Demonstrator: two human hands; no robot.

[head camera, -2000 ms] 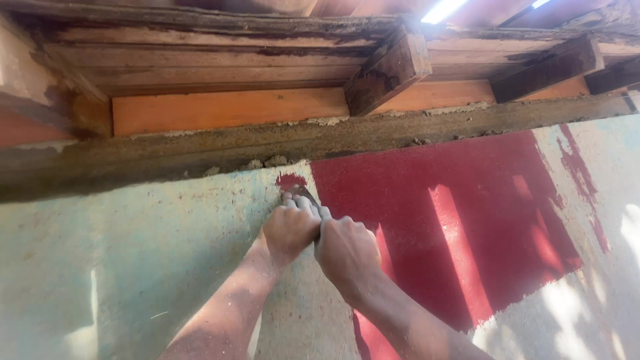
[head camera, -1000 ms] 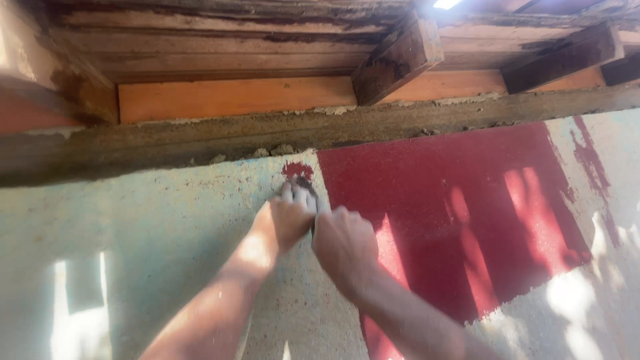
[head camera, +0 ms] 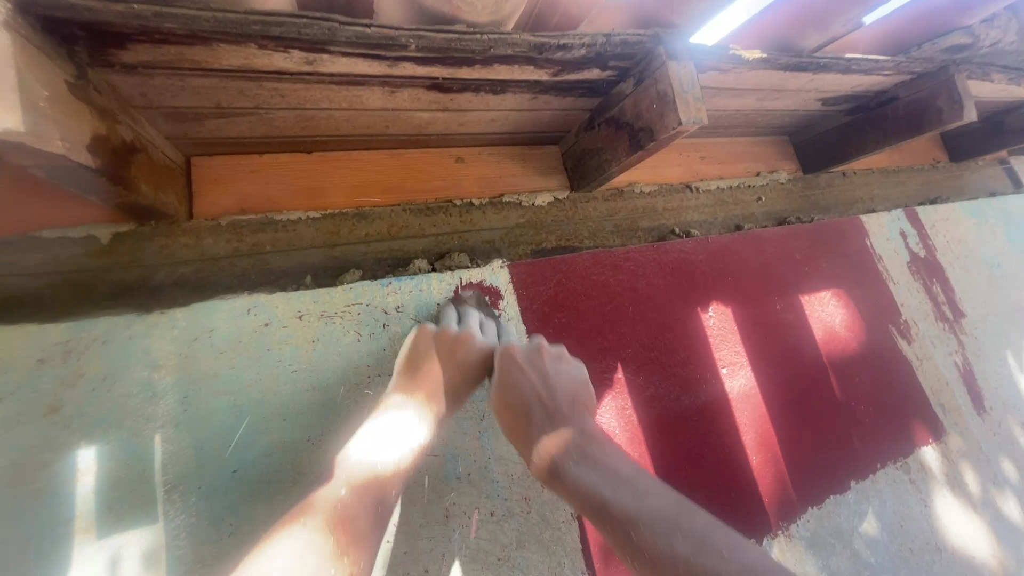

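Observation:
Both hands are together on the upper part of the wall [head camera: 264,400], left of a large patch of dark red paint [head camera: 640,304]. My left hand [head camera: 452,352] presses with its fingers on a dark, blurred scraper-like tool [head camera: 476,304], whose edge lies at a small red paint remnant [head camera: 490,291]. My right hand [head camera: 544,388] is closed just to the right, apparently around the tool's handle, which the fingers mostly hide. Pale, blotchy plaster with bluish-green traces surrounds the hands. Small flecks show in the air below them.
Just above the hands runs a rough wooden beam [head camera: 384,240] with crumbly mortar lumps [head camera: 454,261] along its lower edge. Rafter ends [head camera: 636,120] jut out overhead beneath the roof boards. A narrow red streak [head camera: 944,296] marks the wall farther right.
The red remnant beside the large patch shows less above the fingers than one second ago. Both hands remain together at the same part of the wall.

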